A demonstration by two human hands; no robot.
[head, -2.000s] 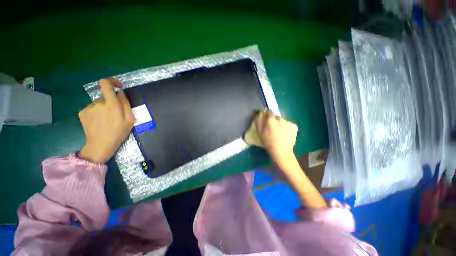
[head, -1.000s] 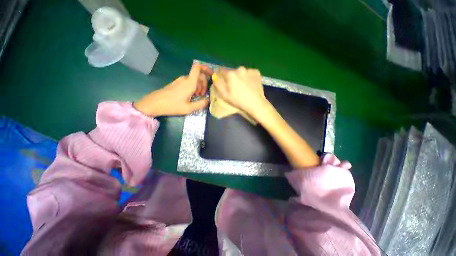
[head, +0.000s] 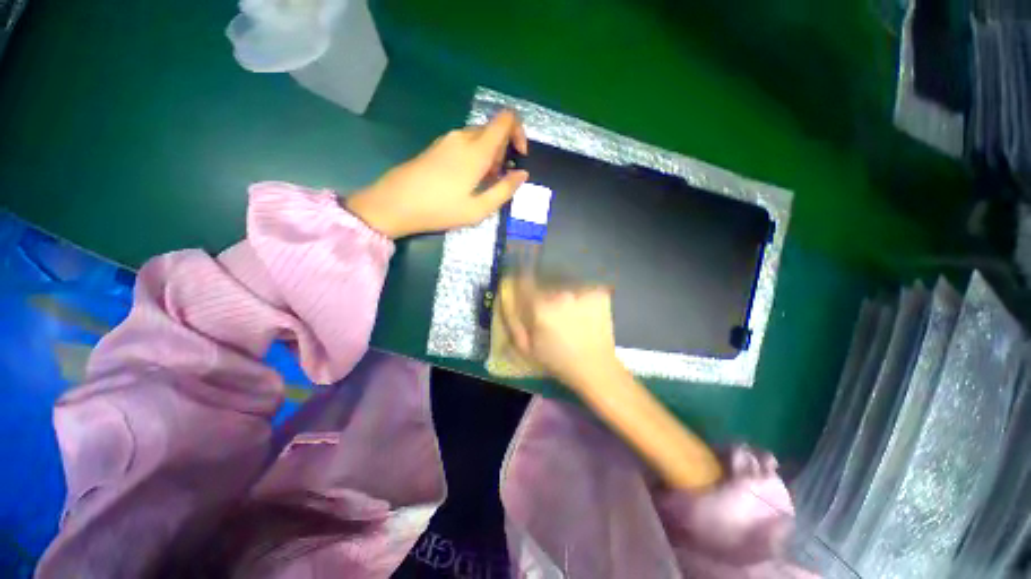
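Note:
A black panel (head: pixel 656 249) lies flat on a silvery bubble wrap sheet (head: pixel 455 296) on the green bench. A white-and-blue label (head: pixel 529 213) is near its left short end. My left hand (head: pixel 458 175) is at the panel's upper left corner, thumb and forefinger apart around the corner. My right hand (head: pixel 560 328), slightly blurred, presses a yellow-tan cloth (head: pixel 512 353) on the panel's lower left part. The cloth is partly hidden under the fingers and hangs past the panel's near edge.
A white translucent bottle (head: pixel 285 32) stands beside a pale post (head: pixel 348 62) at the upper left. Bubble-bagged sheets (head: pixel 944 424) lean in a row at the lower right. More grey-silver bags (head: pixel 1001 102) are at the upper right. Blue floor shows at the left.
My right hand and the cloth have moved from the panel's upper left corner down to its lower left, uncovering the label. My left hand stays by the upper left corner.

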